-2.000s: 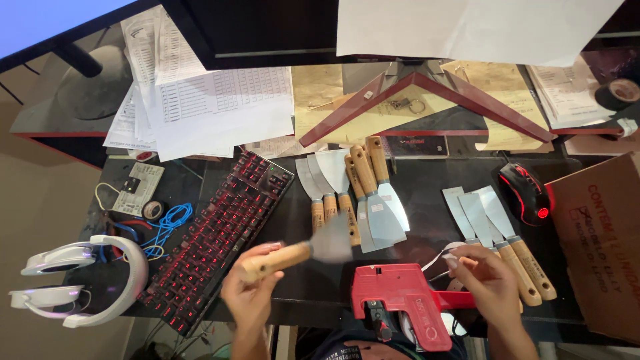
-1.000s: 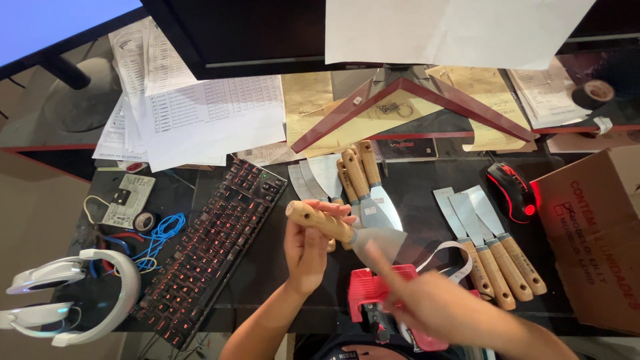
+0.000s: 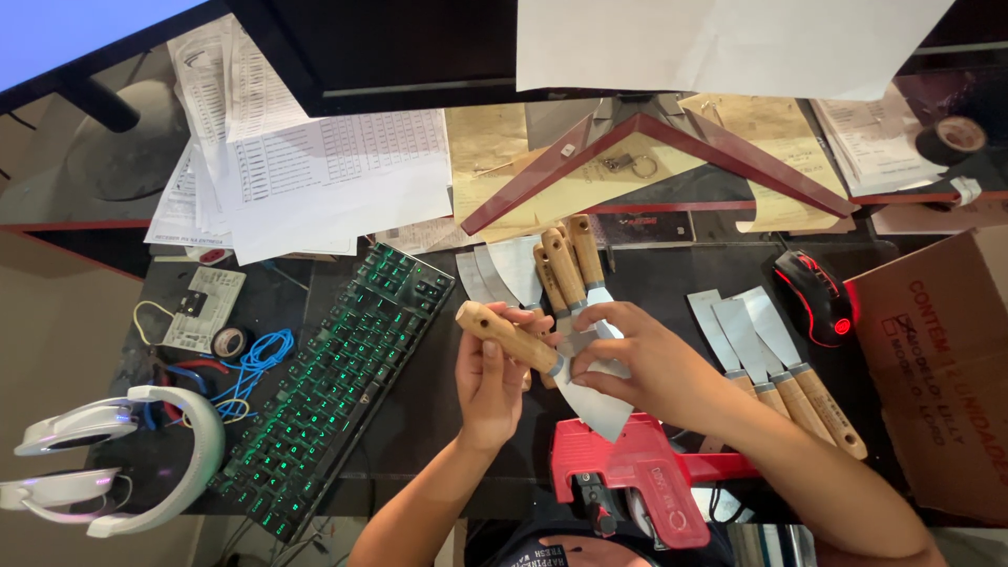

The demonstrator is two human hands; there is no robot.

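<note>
My left hand (image 3: 492, 378) grips the wooden handle of a putty knife (image 3: 512, 339), its steel blade pointing down to the right. My right hand (image 3: 630, 362) is at that blade near the ferrule, thumb and fingers bent close together; whether something small is between them cannot be told. Behind both hands lies a pile of putty knives (image 3: 563, 268) with wooden handles. Another group of putty knives (image 3: 776, 362) rests at the right, beyond my right forearm. A red price labeler (image 3: 622, 472) lies just below the held blade, near my body.
A lit keyboard (image 3: 339, 386) lies left of my hands, with a white headset (image 3: 189, 457), blue cable (image 3: 264, 366) and tape roll (image 3: 229, 343) farther left. A mouse (image 3: 815, 295) and cardboard box (image 3: 937, 370) stand right. Monitor stand (image 3: 543, 177) and papers (image 3: 339, 173) are behind.
My left hand has brought the putty knife from beside the keyboard to above the labeler. My right hand has left the labeler's strip and come to the blade. The keyboard light turned from red to green.
</note>
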